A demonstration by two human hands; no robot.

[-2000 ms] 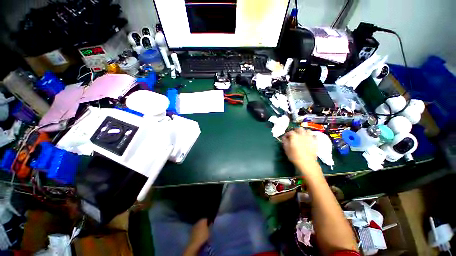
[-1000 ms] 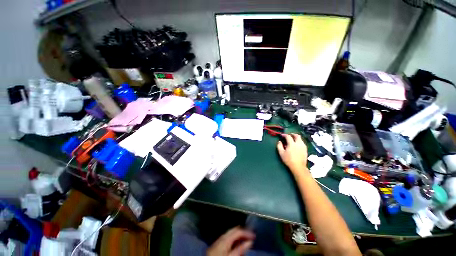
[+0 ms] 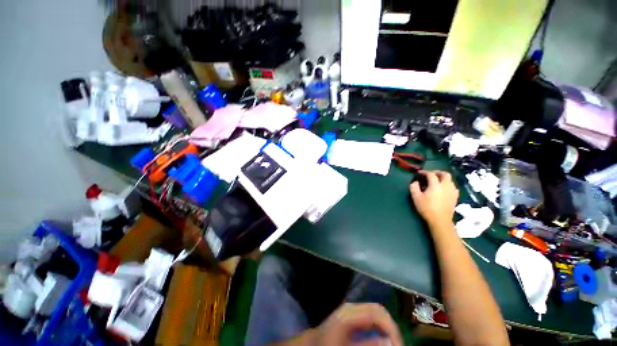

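My right hand (image 3: 435,196) rests on the black computer mouse (image 3: 423,181), which is mostly hidden under the fingers. My left hand (image 3: 362,326) is blurred over my lap at the bottom edge, with curled fingers; whether it holds something cannot be told. The large white security camera (image 3: 298,177) lies at the left front edge of the bench, its black glossy front (image 3: 238,223) over the edge. A black square label (image 3: 264,170) shows on its body. The monitor (image 3: 467,51) shows black video windows on a white and yellow screen.
Red-handled pliers (image 3: 408,161) and white paper (image 3: 360,155) lie behind my right hand. A crumpled white cloth (image 3: 528,270), a thin white stick (image 3: 475,250) and a clear parts box (image 3: 561,203) are at right. Blue blocks (image 3: 195,181) are at left. A blue crate (image 3: 80,280) stands lower left.
My right hand has moved from beside the white cloth onto the mouse. My left hand has come up from my lap, nearer the camera. The view has turned left, showing the crate.
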